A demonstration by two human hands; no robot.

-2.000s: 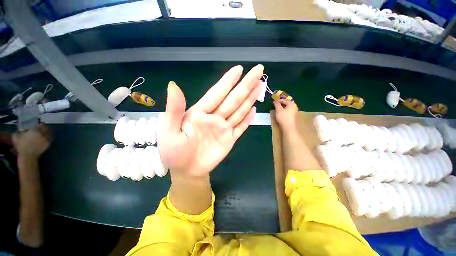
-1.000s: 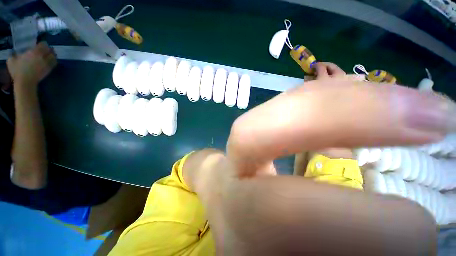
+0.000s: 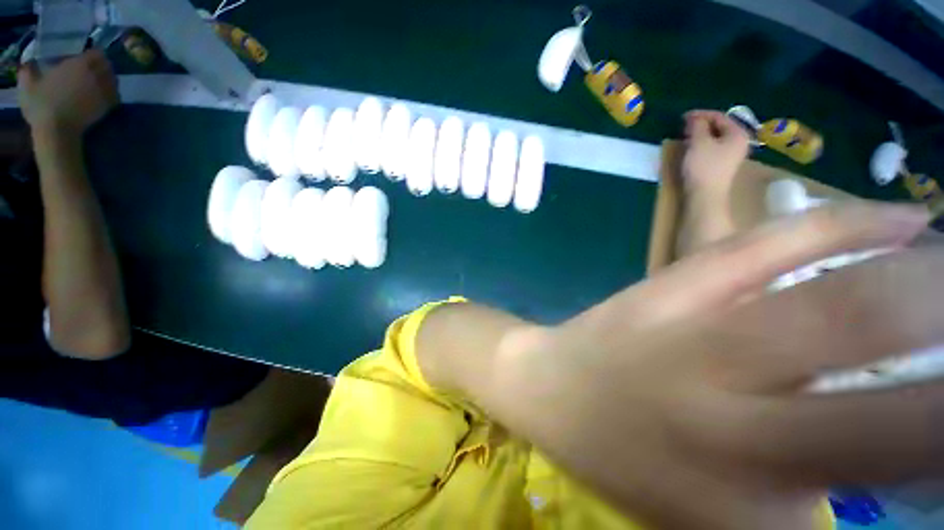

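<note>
My left hand (image 3: 725, 342) is large and blurred at the lower right, close to the camera. Its fingers look apart, and white shells show between them. My right hand (image 3: 714, 150) is at the belt's near edge with curled fingertips; what is between them cannot be made out. A yellow-brown piece (image 3: 615, 93) lies on the belt to its left, corded to a white shell (image 3: 560, 58). Another yellow-brown piece (image 3: 791, 140) with a white cord lies just right of my right hand.
Two rows of white shells (image 3: 396, 140) stand on the green worktop (image 3: 497, 259) at left. Cardboard (image 3: 666, 207) lies at right, largely hidden by my left hand. A neighbour's arm (image 3: 72, 207) and a grey slanted post (image 3: 197, 52) are at upper left. A joined unit (image 3: 887, 163) is far right.
My right hand has left the yellow-brown piece and sits apart from it. My left hand has passed across the view to the lower right. The camera view has swung left.
</note>
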